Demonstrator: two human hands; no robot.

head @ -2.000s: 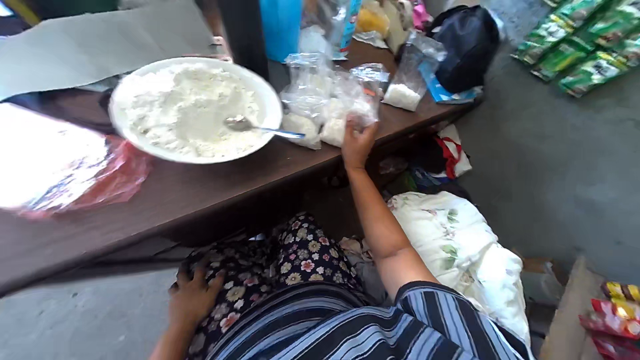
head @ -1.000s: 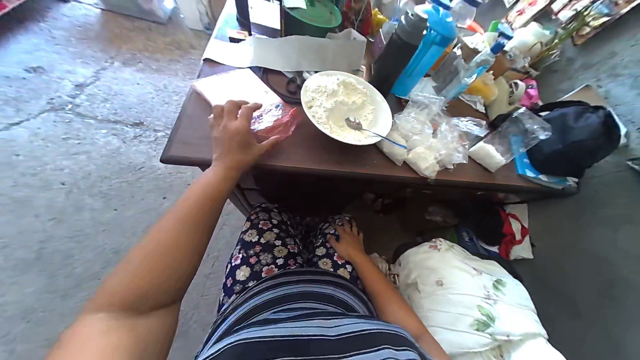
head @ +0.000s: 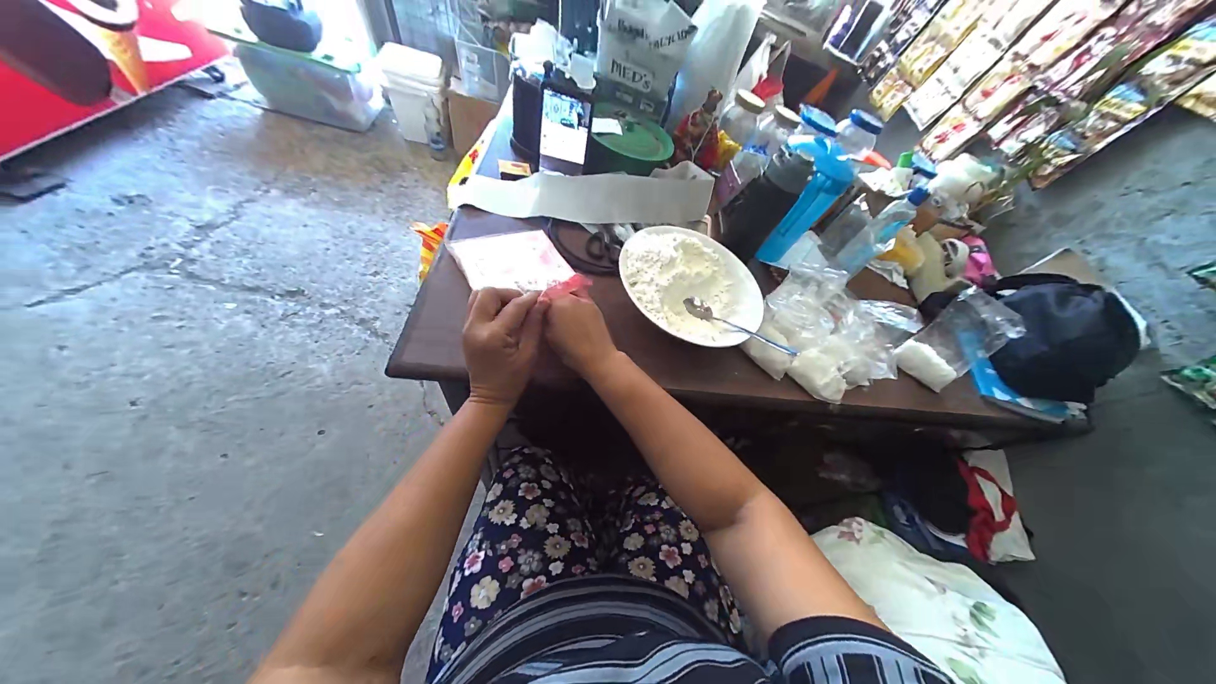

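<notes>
Close together at the table's left front, my left hand [head: 502,342] and my right hand [head: 578,331] both pinch a pink plastic bag [head: 567,287]. Behind them lies a white flat packet or stack [head: 510,260], partly covered by my fingers. Right of my hands stands a white bowl of white powder [head: 674,275], with a metal spoon [head: 698,308] resting in it, its handle over the rim. Beside the bowl are several knotted clear plastic bags of white powder [head: 819,370]. Another clear bag of powder [head: 926,365] lies farther right.
Behind the bowl, a grey strip [head: 589,198] lies near scissors [head: 600,249]. A phone [head: 565,123], a green round lid [head: 632,144], a blue bottle [head: 807,199] and a black tumbler [head: 765,199] stand at the back. A black bag [head: 1069,332] sits at the right end.
My right hand has left the powder bags, rested on my lap, and come up beside my left hand. My left hand, on my lap at first, reached the pink plastic. The view has swung left.
</notes>
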